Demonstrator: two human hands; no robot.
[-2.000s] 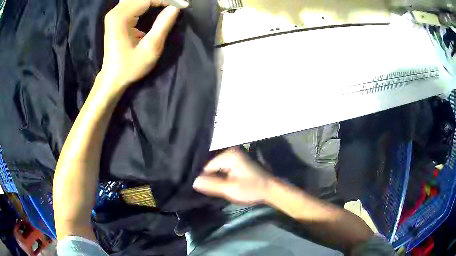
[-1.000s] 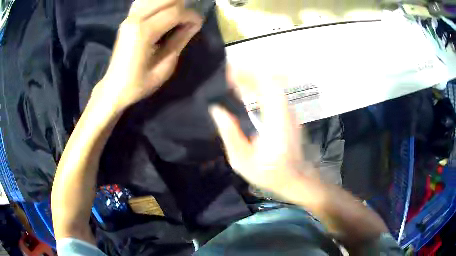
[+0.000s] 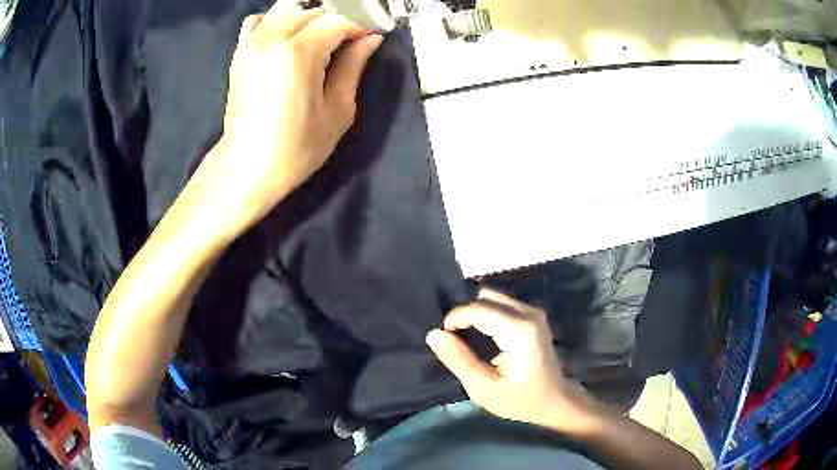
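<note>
Dark thin cloth [image 3: 367,239] covers the left of the white table and hangs over its front edge. Its straight right edge runs from the needle area down the table. My left hand [image 3: 294,92] lies on the cloth at the top, thumb and forefinger tips together at the cloth beside small metal machine parts [image 3: 404,9]. The needle itself is not clearly visible. My right hand [image 3: 509,353] is just below the table's front edge, fingers curled and pinching the cloth's edge near my lap.
The cream machine bed [image 3: 587,37] and a ridged metal knob [image 3: 468,23] are at the top. The white tabletop [image 3: 551,165] bears a printed scale at right. Blue mesh baskets stand at lower left and lower right [image 3: 757,367]; the right one holds red and green bits.
My right hand was blurred over the table's front a second ago; it has moved down and its fingers have closed on the cloth's edge. The cloth now lies flatter; my left hand has shifted slightly.
</note>
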